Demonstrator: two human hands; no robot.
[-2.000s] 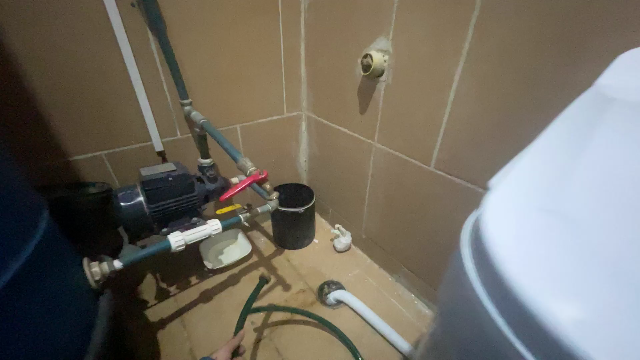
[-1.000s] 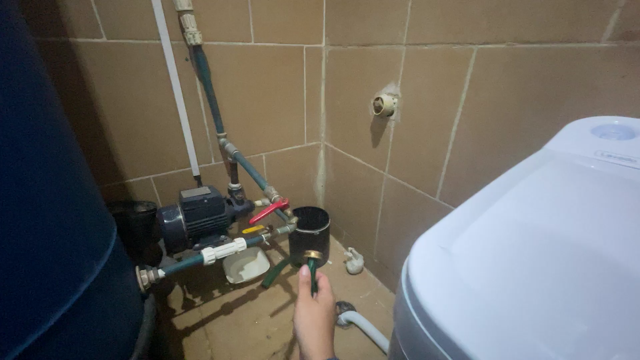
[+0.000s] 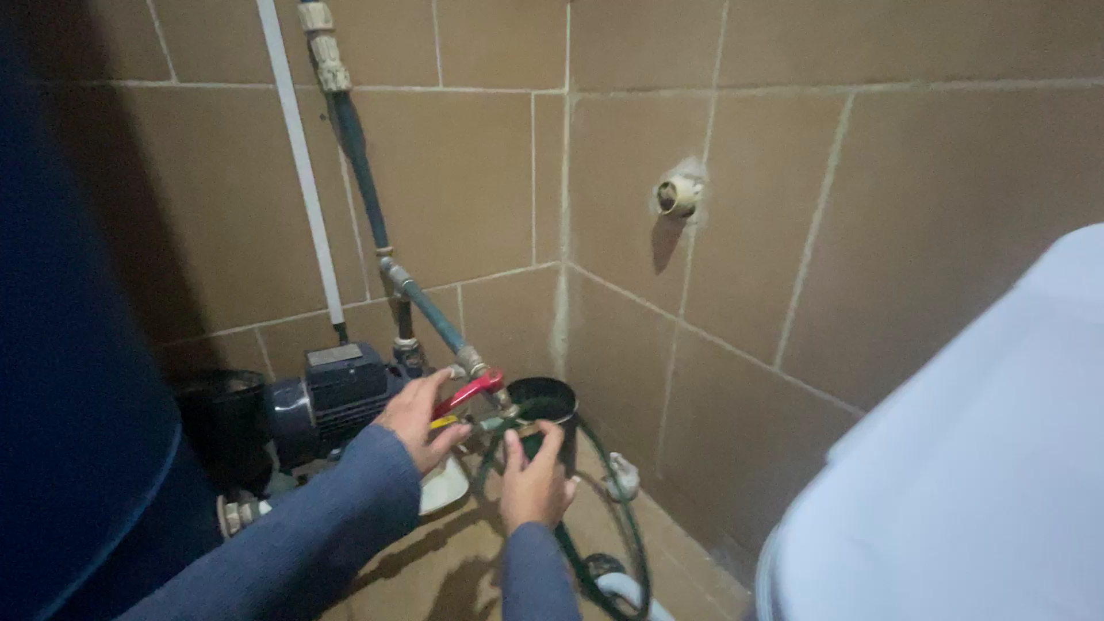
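My left hand (image 3: 424, 420) is beside the red lever handle (image 3: 470, 391) of a valve, fingers apart, with a yellow lever (image 3: 443, 422) just under it. Thumb and fingers of my right hand (image 3: 536, 474) close on the brass-coloured end fitting (image 3: 528, 429) of a green hose (image 3: 636, 526), near the outlet of the valve pipe. The hose loops down to the right toward the floor. Behind my right hand stands a black bucket (image 3: 565, 398). A green pipe (image 3: 431, 312) slopes down to the valve from the upper left. Whether the fitting touches the outlet I cannot tell.
An electric water pump (image 3: 345, 388) sits left of my left hand, and a large blue tank (image 3: 78, 345) fills the left side. A white appliance (image 3: 957, 466) stands at the right. On the floor are a white basin (image 3: 444, 487) and a white drain pipe (image 3: 630, 590).
My left hand has come into view beside the red lever. My right hand has brought the hose end to the valve outlet. Two seconds ago the hose lay on the floor.
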